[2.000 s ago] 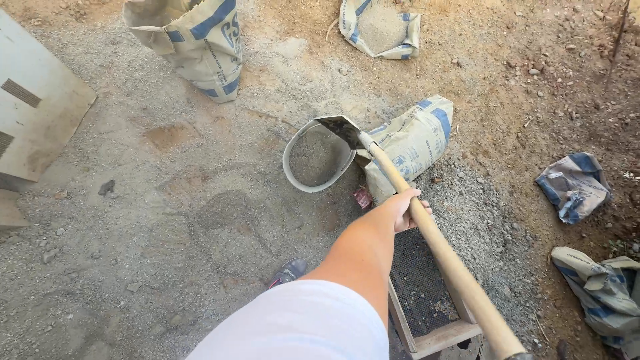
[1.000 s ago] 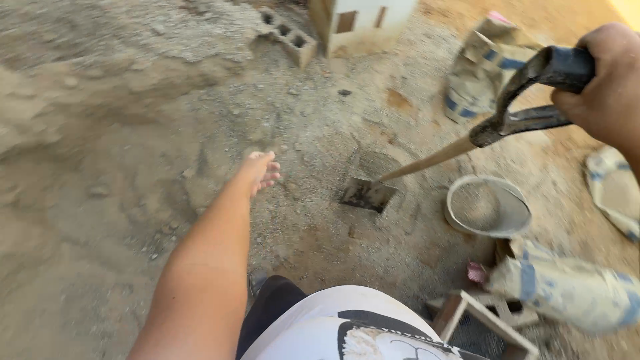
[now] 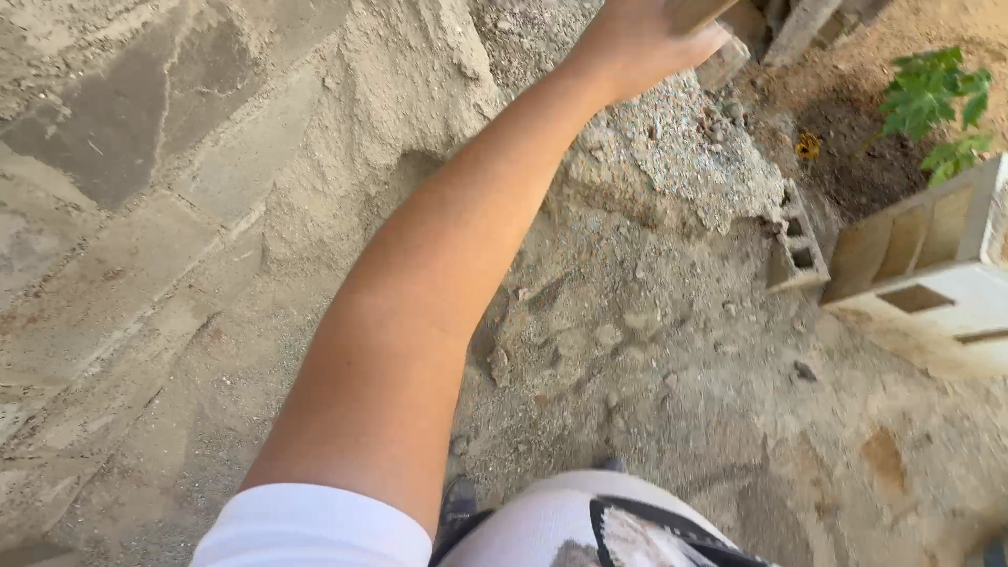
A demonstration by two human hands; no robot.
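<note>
My left arm stretches up across the view. At the top edge my left hand (image 3: 650,47) is closed around a brown wooden piece (image 3: 697,11), perhaps a handle; most of its fingers and the rest of the piece are cut off. Beyond the hand is a rough block or stone (image 3: 723,63), and below it lies a heap of grey gravel (image 3: 669,150). My right hand is out of view, and so is the shovel.
A hollow concrete block (image 3: 799,244) stands beside a pale box-like structure (image 3: 921,303) at the right. Behind them grows a green leafy plant (image 3: 929,94). A sand heap (image 3: 394,102) borders paving slabs (image 3: 236,150) at the left. A shoe (image 3: 459,500) shows near the bottom.
The view has swung left, away from the bucket and bags. One second ago my left hand was empty and my right hand held the shovel's grip; now my left hand is on the wooden piece.
</note>
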